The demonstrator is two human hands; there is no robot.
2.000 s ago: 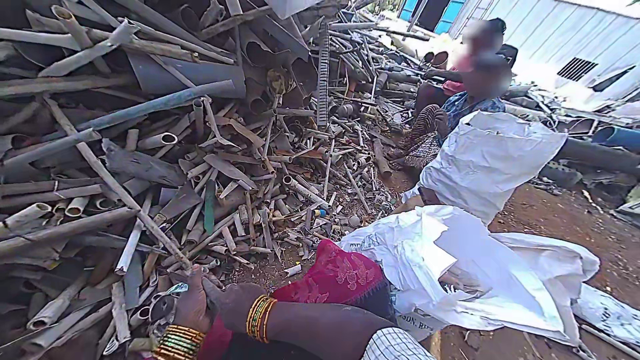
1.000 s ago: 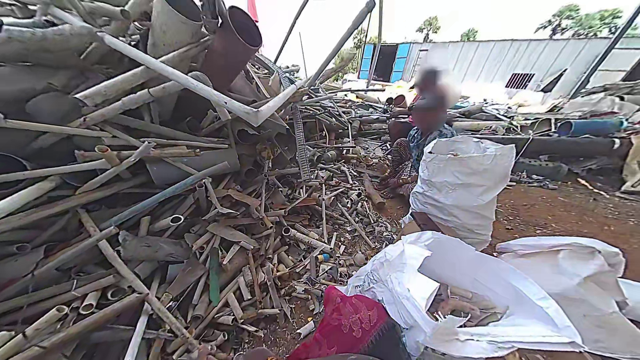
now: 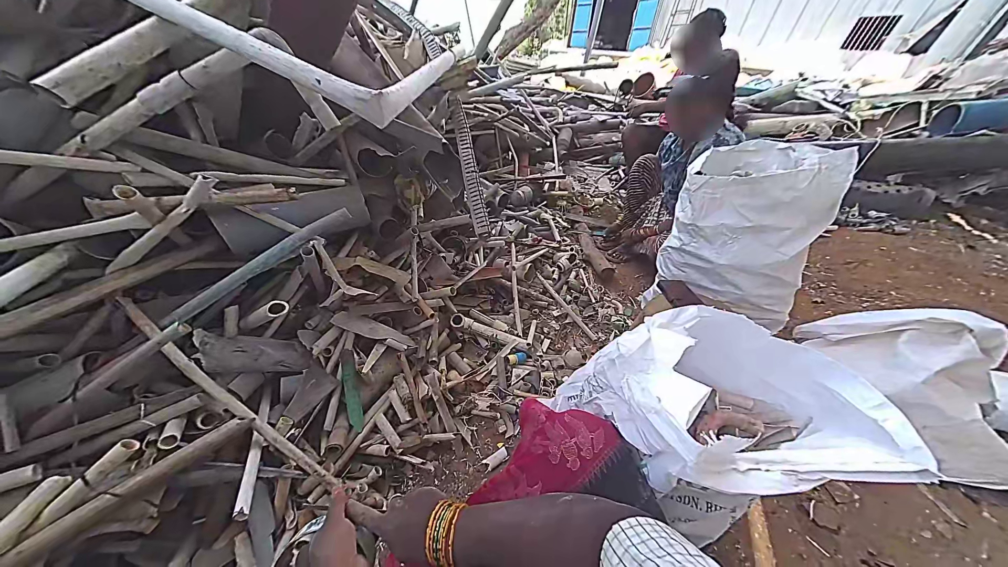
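Observation:
At the bottom edge, my left hand (image 3: 337, 537) is partly cut off, its fingertip at the lower end of a long thin pipe (image 3: 228, 400) that slants across the heap. My right hand (image 3: 405, 521), below yellow and orange bangles (image 3: 442, 534), reaches in from the right, fingers touching or nearly touching my left hand. What either hand grips is hidden. Short pipe offcuts (image 3: 398, 398) lie just beyond them. Red patterned cloth (image 3: 563, 449) lies right of the hands. Beside it, an open white woven sack (image 3: 835, 429) holds broken pipe pieces (image 3: 732, 421).
A high heap of pipes (image 3: 260, 354) fills the left, with a bent white pipe (image 3: 315, 79) jutting over it. A person (image 3: 669, 173) sits ahead behind an upright white sack (image 3: 744, 228). Bare reddish soil (image 3: 890, 272) shows at right; a blue pipe (image 3: 965, 118) lies farther back.
The view has tipped down since a second ago, and both hands are back in sight near the thin pipe's lower end. That pipe lies in about the same place on the heap.

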